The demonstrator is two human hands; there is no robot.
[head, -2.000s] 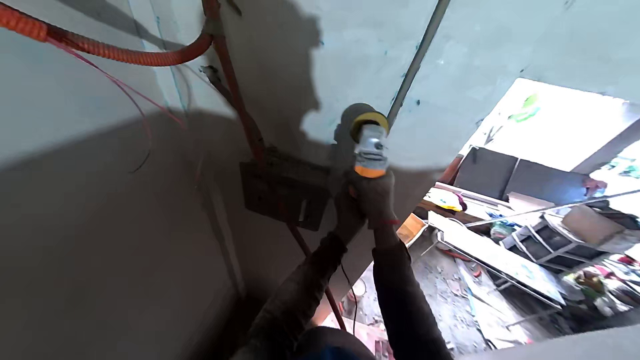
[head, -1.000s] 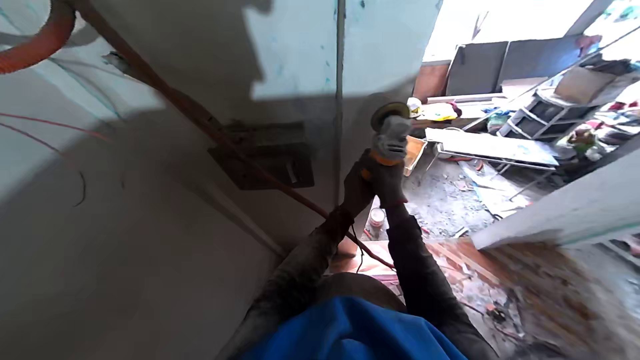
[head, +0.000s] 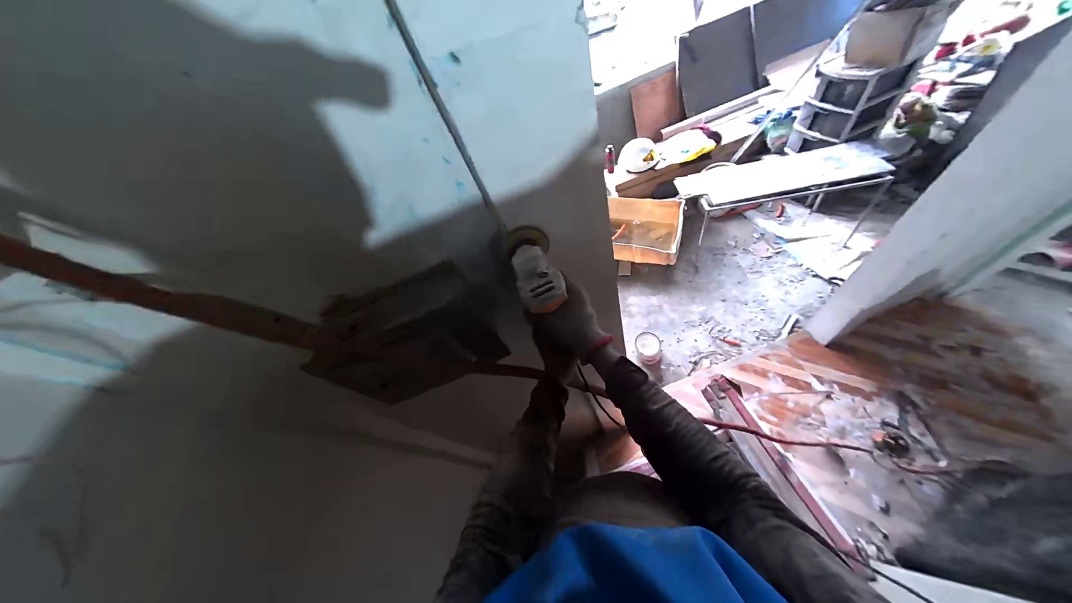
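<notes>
An angle grinder (head: pixel 538 278) with a round yellowish disc (head: pixel 528 240) is held out in front of me, its disc at the lower end of a narrow groove (head: pixel 444 113) in the grey-white wall (head: pixel 335 435). My right hand (head: pixel 574 322) wraps the grinder's body just behind its orange band. Close below and to the left, my left hand (head: pixel 553 356) grips the rear of the tool; its fingers are mostly in shadow. A dark cord hangs below the hands. Left of them, a recessed box (head: pixel 410 327) sits in the wall, crossed by a reddish conduit (head: pixel 167 303).
Past the wall's edge stand an orange crate (head: pixel 649 230), a low metal-legged table (head: pixel 787 173), a white helmet (head: pixel 640 155) and a grey shelf rack (head: pixel 846 105). A small bucket (head: pixel 648 347), a red hose (head: pixel 779 437) and rubble lie on the floor. A pale wall (head: pixel 946 193) juts in at right.
The view has swung right and downward, bringing more floor into sight. Both hands have kept hold of the grinder, and its disc has moved lower along the groove.
</notes>
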